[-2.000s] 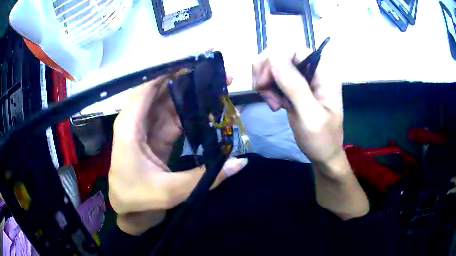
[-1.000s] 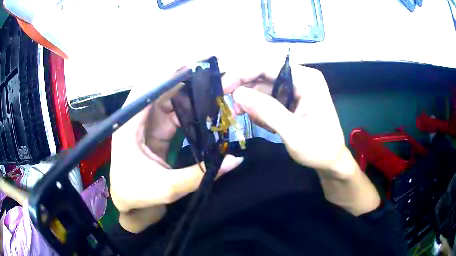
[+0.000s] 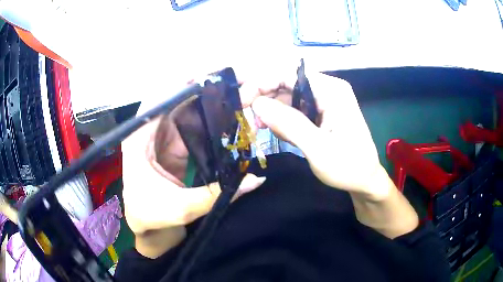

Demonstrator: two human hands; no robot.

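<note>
My left hand [image 3: 160, 198] is shut on a black phone middle frame [image 3: 116, 135], held tilted above my lap, its thumb on the near rail. A dark sheet [image 3: 193, 135] hangs in the frame's window by my left fingers. Yellow-gold flex strips [image 3: 242, 132] stick out from the frame's right end. My right hand [image 3: 325, 132] holds black tweezers [image 3: 303, 96] tucked in the palm, tip pointing up. Its thumb and index finger are close to the frame's right end; whether they touch it or pinch anything is unclear.
A waiting frame [image 3: 324, 43] lies on the white bench [image 3: 220, 41], with parts of others at the top edge. Black trays [image 3: 19, 110] stand at the left. A red stool [image 3: 419, 160] and a black crate [image 3: 463, 204] are at the right. Purple cloth [image 3: 102, 223] is at lower left.
My right hand has come in from the bench side to the frame's right end, and the tweezers now point up. The held frame has tilted and shifted slightly. The view has shifted, cutting off the fan.
</note>
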